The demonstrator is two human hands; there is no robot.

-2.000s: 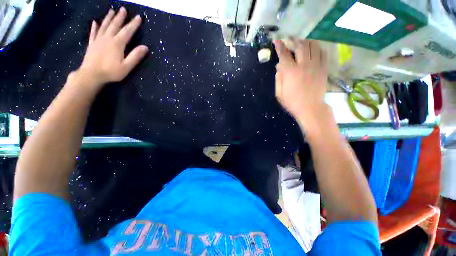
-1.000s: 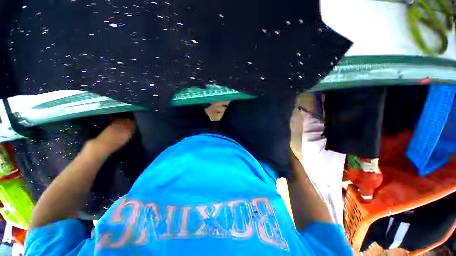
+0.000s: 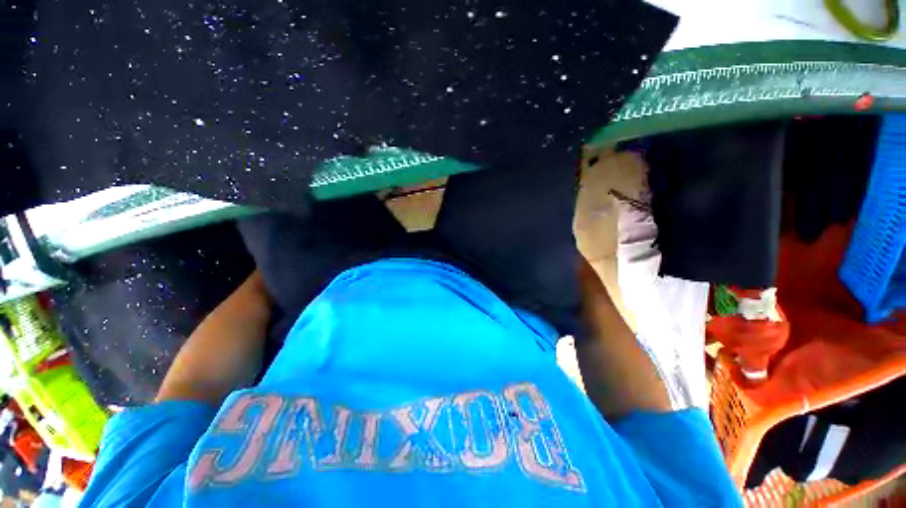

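Note:
A large black fabric panel with white glitter specks (image 3: 328, 89) lies over the tabletop and its ruler-marked front edge, with a corner pointing right. More dark glitter cloth (image 3: 149, 308) hangs below the table at the left. Both my forearms reach down beside my thighs, under the table edge. My left hand is hidden behind the dark cloth and my leg. My right hand is hidden beside my right thigh. What either hand holds cannot be seen.
The green ruler-marked table edge (image 3: 735, 84) crosses the view. Yellow-green scissor handles (image 3: 862, 18) show at the top right. An orange-red crate (image 3: 825, 382) and a blue slatted basket (image 3: 882, 228) are at the right. A yellow-green basket (image 3: 65, 397) is at the lower left.
My hands have left the fabric and machine and gone down below the table edge, out of sight. The view has tilted down, so the machine is gone and the crate shows more.

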